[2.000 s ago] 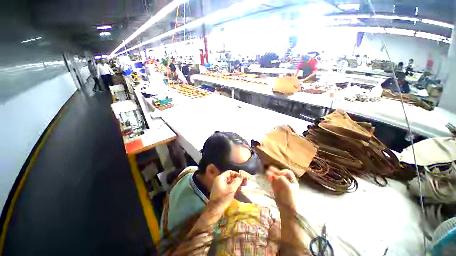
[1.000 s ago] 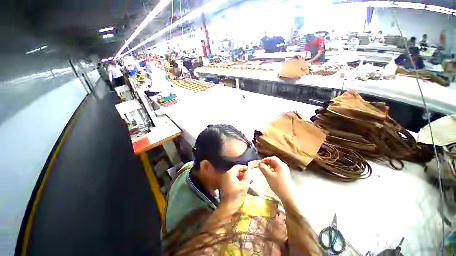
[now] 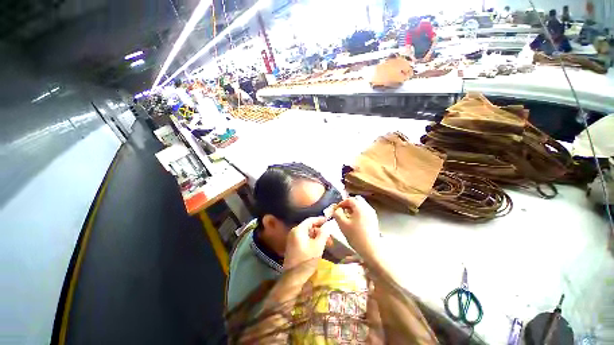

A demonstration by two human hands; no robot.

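My left hand [image 3: 308,241] and my right hand [image 3: 355,222] meet at the front of a seated worker's dark headband [image 3: 296,214]. A tiny white sticker [image 3: 328,213] shows between my fingertips; which hand grips it is hard to tell. The worker's head is bent down, with dark hair. Below my hands is a yellow and white sheet with rows of small red-outlined marks [image 3: 345,311]; what holds it is hidden.
Brown bag panels [image 3: 394,168] and looped straps [image 3: 474,197] lie on the white table [image 3: 411,253]. Dark-handled scissors [image 3: 463,304] lie at its near side. A side bench [image 3: 214,191] stands left, beside a dark aisle [image 3: 145,236]. A person in red [image 3: 421,40] is at a far table.
My right hand has come in from the right to meet my left hand at the headband. The worker's head has shifted slightly left, and the view has shifted, showing more of the near table.
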